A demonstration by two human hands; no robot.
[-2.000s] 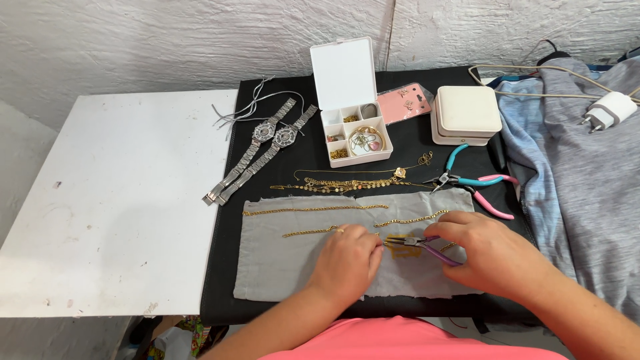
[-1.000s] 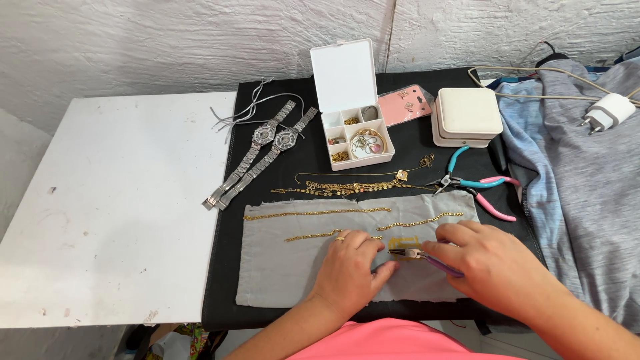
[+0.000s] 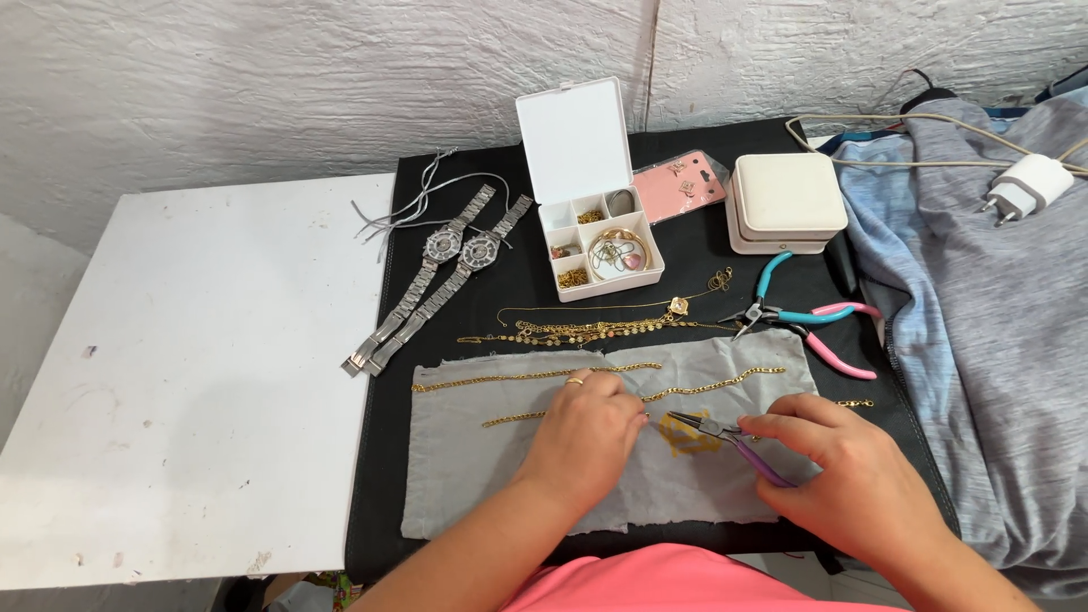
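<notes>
My right hand (image 3: 837, 463) holds purple-handled long-nose pliers (image 3: 722, 432), their tips pointing left over a yellow print on a grey cloth (image 3: 510, 476). Just left of the tips, my left hand (image 3: 591, 429) pinches the end of a short gold chain (image 3: 512, 418), which passes beneath its fingers. Above lie a longer gold chain (image 3: 535, 375) and another gold chain (image 3: 714, 385) that slants up to the right. A chain end with a clasp (image 3: 854, 403) shows beyond my right hand. What exactly sits between my left fingertips is too small to tell.
Behind the cloth lie several gold necklaces (image 3: 586, 330), teal-handled pliers (image 3: 769, 306) and pink-handled pliers (image 3: 837, 348). Farther back stand an open white compartment box (image 3: 599, 289), a pink earring card (image 3: 680, 191) and a cream case (image 3: 790, 200). Two metal watches (image 3: 442, 246) lie left; clothing and a white charger (image 3: 1028, 187) lie right.
The plier tips were at the left fingertips two seconds ago; now a gap lies between them. The right hand has moved a little to the right with the pliers.
</notes>
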